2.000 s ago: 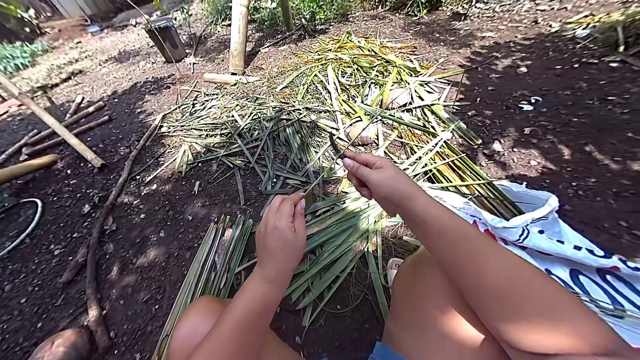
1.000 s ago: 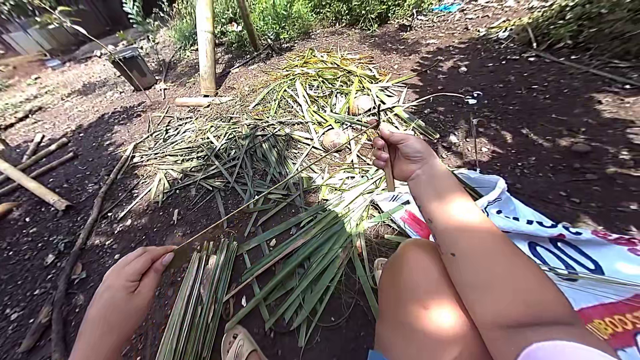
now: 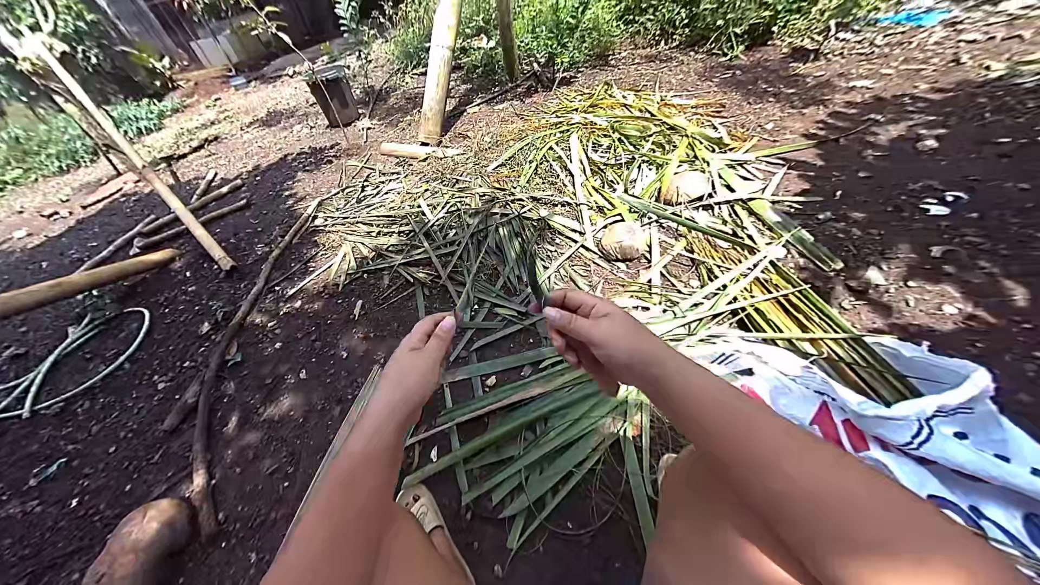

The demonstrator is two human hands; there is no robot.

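My left hand (image 3: 418, 361) pinches the end of a thin leaf strip between thumb and forefinger; little of the strip shows. Close by on the right, my right hand (image 3: 589, 333) has its fingers closed on a dark green leaf strip (image 3: 534, 272) that stands up above them. Below my hands, long green leaf strips (image 3: 552, 439) are fanned out on the soil between my feet. Beyond lies a tangled heap of green leaf strips (image 3: 439, 219), and farther back a heap of yellow-green ones (image 3: 642, 122).
A white printed sack (image 3: 959, 455) with long leaves in its mouth lies at the right. Two roundish stones (image 3: 624, 241) sit among the leaves. At the left are a long branch (image 3: 219, 357), poles (image 3: 89, 280) and a coiled hose (image 3: 122, 357). A wooden post (image 3: 439, 73) and a dark bucket (image 3: 333, 96) stand behind.
My hands were wide apart a second ago with a long thin strip stretched between them; now they are close together. The view has shifted to the left.
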